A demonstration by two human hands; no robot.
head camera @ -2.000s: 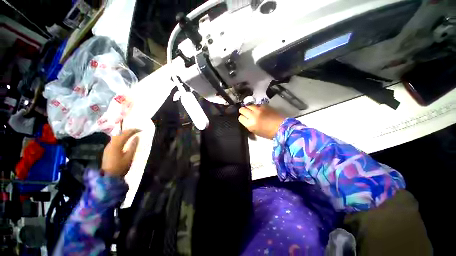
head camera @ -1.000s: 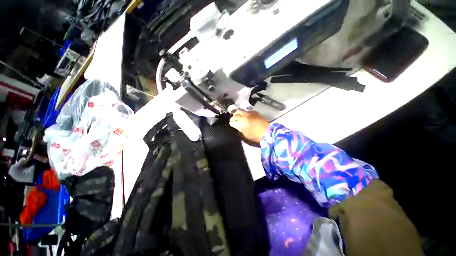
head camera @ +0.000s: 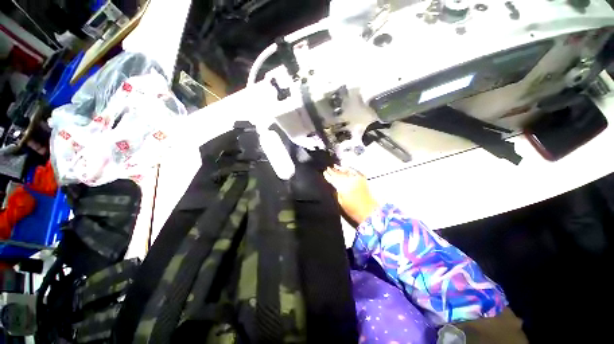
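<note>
A black and camouflage padded panel (head camera: 249, 248) with long straps lies under the sewing machine head (head camera: 404, 60) and hangs toward my lap. Its black top edge is at the presser foot and needle (head camera: 331, 142). My right hand (head camera: 351, 193) has its fingertips on the panel's edge just in front of the needle, pinching or pressing it. The white paddle-shaped arm (head camera: 276, 153) stands over the panel left of the needle. My left hand is not in view.
A crumpled clear bag with red marks (head camera: 111, 134) lies at the left, with camouflage pieces (head camera: 101, 222) below it. Black webbing (head camera: 471, 131) and a dark phone-like rectangle (head camera: 569, 127) lie at the right. A blue bin (head camera: 46, 218) is far left.
My left hand, earlier on the table's left side, has left the picture. The panel now spreads wider left of the needle, with more straps showing. My right hand stays near the needle; the view has shifted.
</note>
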